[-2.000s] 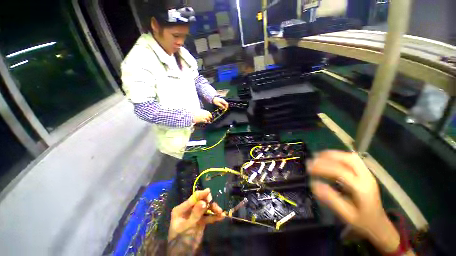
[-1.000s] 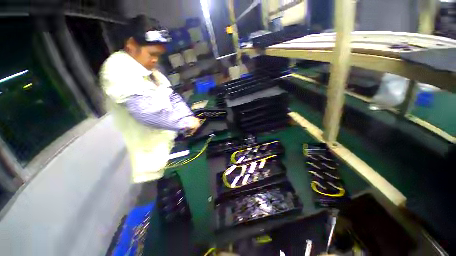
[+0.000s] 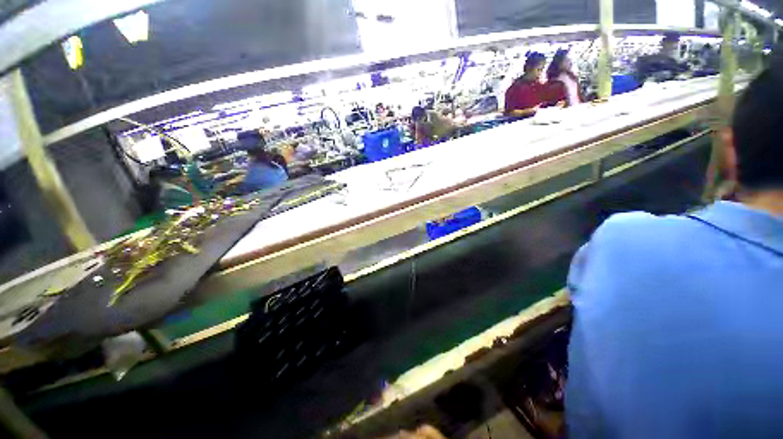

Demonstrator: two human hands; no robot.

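Observation:
Black power strip housings (image 3: 300, 321) with slanted pale metal strips lie together at the lower left, on the lower level beyond the near rail. A thin yellow wire shows at their upper left end. Neither of my hands can be made out. A small skin-coloured patch at the bottom edge may be part of a hand, but I cannot tell whose. The image is dark and blurred low down.
A person in a blue shirt (image 3: 678, 317) fills the right side. A pale upper shelf (image 3: 481, 171) crosses the view, with yellow harnesses (image 3: 163, 249) on a grey sheet (image 3: 206, 266). A blue bin (image 3: 453, 223) sits below it. Other people are farther back.
The view has swung far to the right. The person in the light vest, the housings in front of me and both my hands have left the picture. A blue-shirted person has come in.

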